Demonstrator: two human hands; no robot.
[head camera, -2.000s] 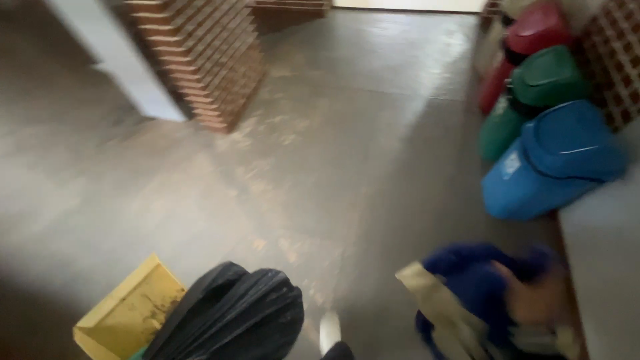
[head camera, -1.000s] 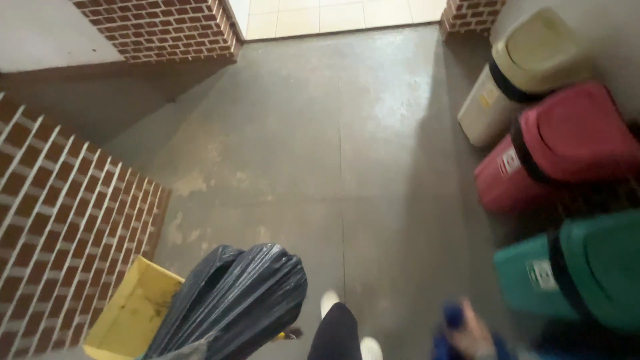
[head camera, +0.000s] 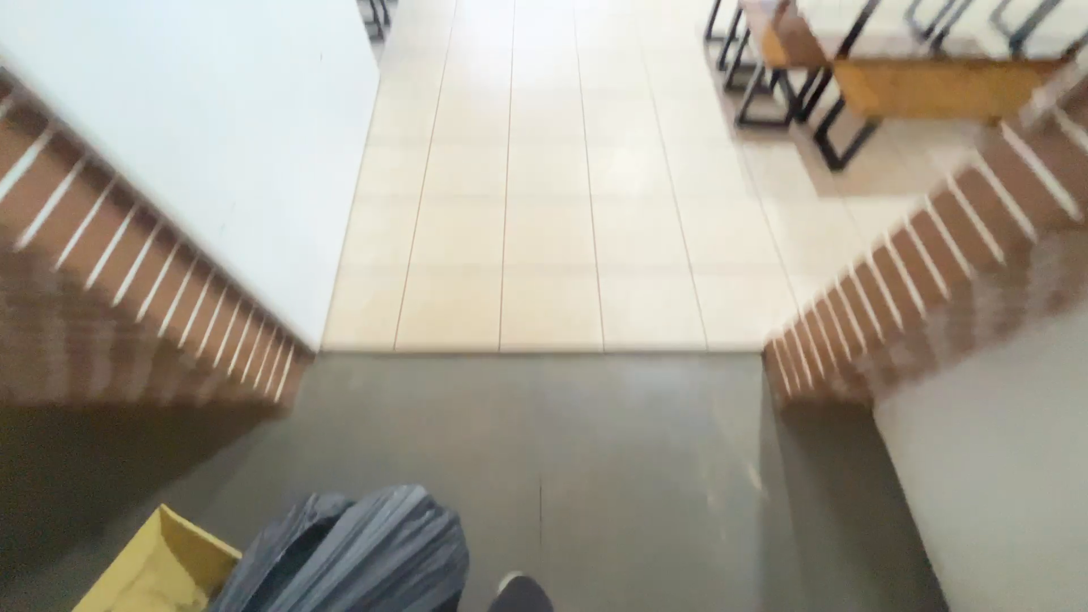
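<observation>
Neither my left hand nor my right hand shows in the view now. A black plastic bag, its surface creased, is at the lower left. Beside it on the left is a yellow dustpan-like container with dark marks inside, cut off by the bottom edge. What holds the bag and the container is hidden. A dark trouser leg or shoe shows at the bottom middle, right of the bag.
Grey concrete floor meets cream tiles at a wide opening. Brick wall ends stand left and right. A wooden table or bench with black metal legs is at the upper right.
The view has moved forward to the opening. The coloured bins on the right have left the view, as has the blurred right hand with a blue thing. The black bag remains at the lower left.
</observation>
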